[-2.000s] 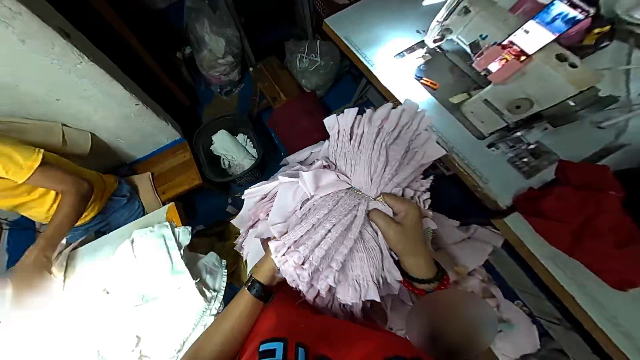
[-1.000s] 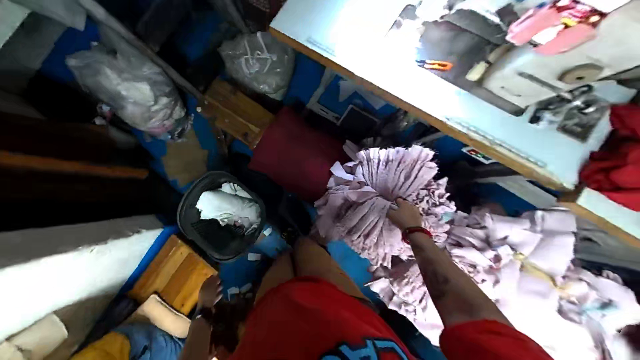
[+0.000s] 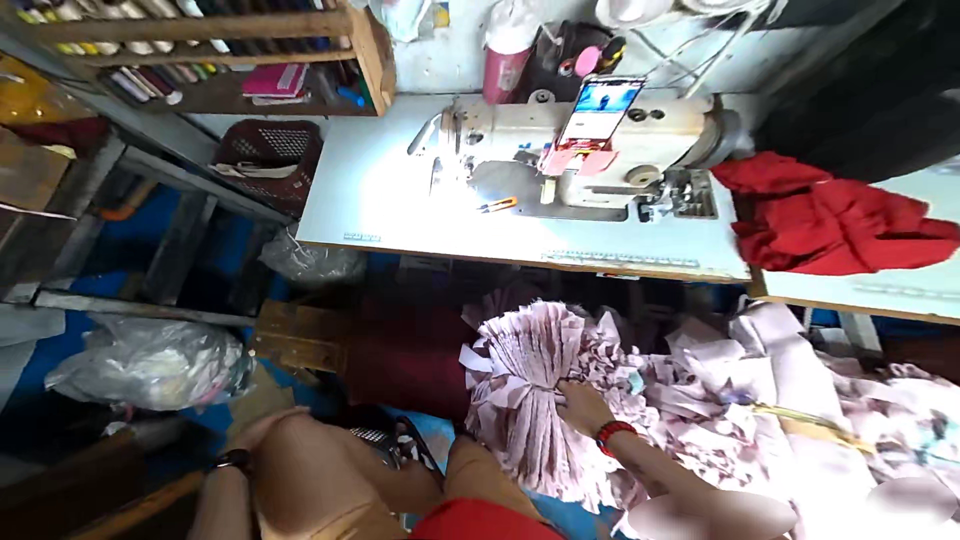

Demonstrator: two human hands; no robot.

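Observation:
A tied bundle of pale pink gathered fabric strips (image 3: pixel 536 352) stands low in front of the sewing table, fanned out above and below its narrow middle. My right hand (image 3: pixel 583 405), with a red bead bracelet at the wrist, is closed on that middle from the right. My left hand (image 3: pixel 277 424), below a dark wrist watch, lies by my bare knee; its fingers are blurred and hard to make out. More pale pink fabric pieces (image 3: pixel 720 405) are heaped right of the bundle.
Ahead stands a sewing table (image 3: pixel 397 217) with an industrial sewing machine (image 3: pixel 510 124), a phone (image 3: pixel 600 109) and an orange cutter (image 3: pixel 499 204). Red cloth (image 3: pixel 840 214) lies at the right. A wooden bench (image 3: pixel 300 337) and a plastic bag (image 3: pixel 157 360) are at the left.
The bundle was held in both hands two seconds before; it is now lower, beside the fabric heap, with only my right hand on it. My left hand has left it. The view has swung markedly.

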